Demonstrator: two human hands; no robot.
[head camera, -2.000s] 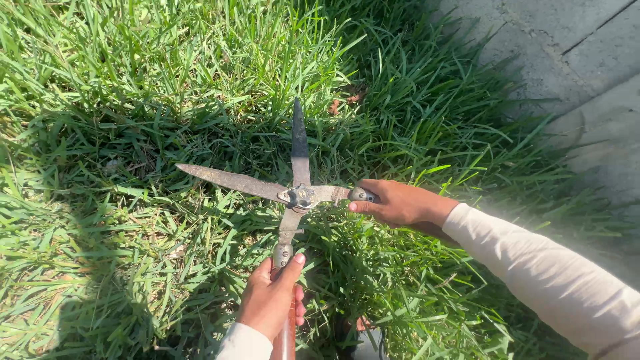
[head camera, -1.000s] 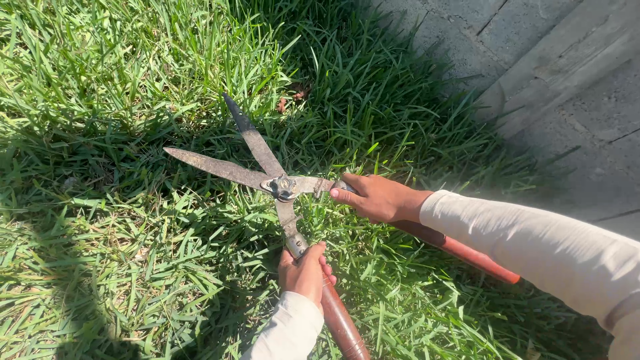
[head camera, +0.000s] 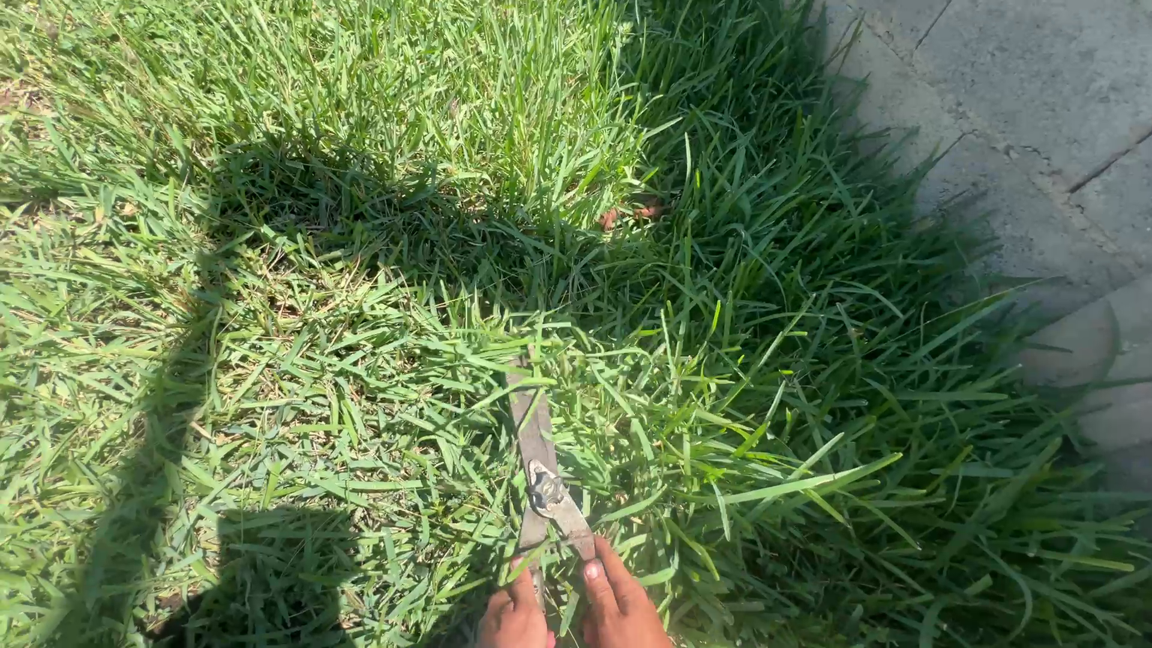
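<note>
Metal hedge shears (head camera: 533, 423) lie low in the grass at the bottom centre, their blades together and pointing away from me, the tips partly hidden by grass blades. My left hand (head camera: 516, 612) grips one handle just behind the pivot, and my right hand (head camera: 619, 601) grips the other close beside it. Both hands are cut off by the lower edge of the view, and the rest of the handles is out of sight. Long green grass (head camera: 684, 432) stands right around the blades and to their right.
A grey wall or paved surface with cracks or joints (head camera: 1035, 126) borders the grass at the right. Shorter, flattened grass (head camera: 297, 396) covers the left side, crossed by shadows. Small reddish-brown bits (head camera: 630, 216) lie in the grass ahead of the shears.
The shears' blades have closed from a wide spread, and my two hands have come near each other. Hands and shears now sit lower in the view, with the blades down among the grass.
</note>
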